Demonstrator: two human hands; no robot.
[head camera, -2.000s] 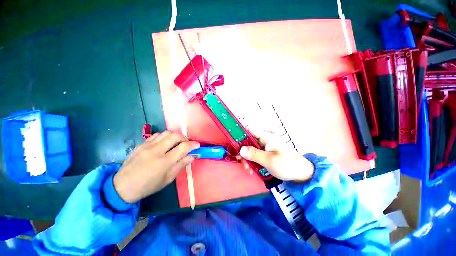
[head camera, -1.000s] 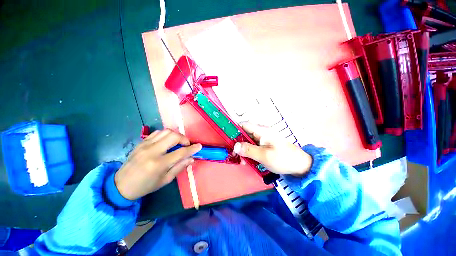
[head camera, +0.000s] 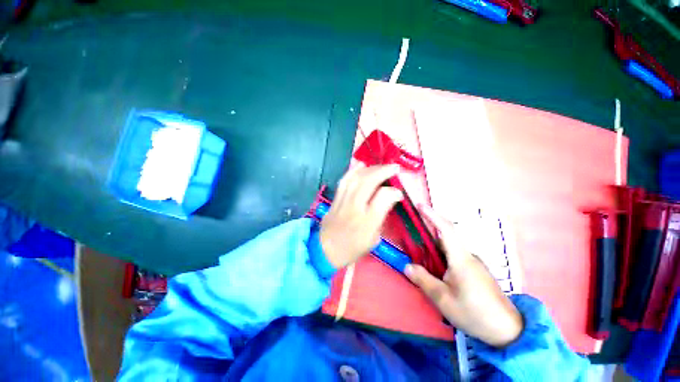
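A handle subassembly (head camera: 379, 148) with a red wider head lies slanted over the left part of the salmon mat (head camera: 417, 304). My left hand (head camera: 361, 214) grips it just below the head. My right hand (head camera: 471, 295) holds its lower end with thumb and fingers. A dark strip shows along the body between my hands; the green board does not show. A blue cylinder (head camera: 391, 255) lies beside the body, between my hands, with blue and red parts showing left of my left hand. A strip sheet (head camera: 492, 242) with black bars lies on the mat beside my right hand.
A light-blue bin (head camera: 208, 173) with white pieces (head camera: 170, 163) stands at left. Red-black handle shells (head camera: 605, 272) stand at the right edge. Red-and-blue units (head camera: 647, 73) lie at the far side. A carton (head camera: 101, 313) is at lower left.
The view has swung left. My left hand has moved from the blue cylinder onto the red body near its head. The green board no longer shows; a dark strip shows along the body.
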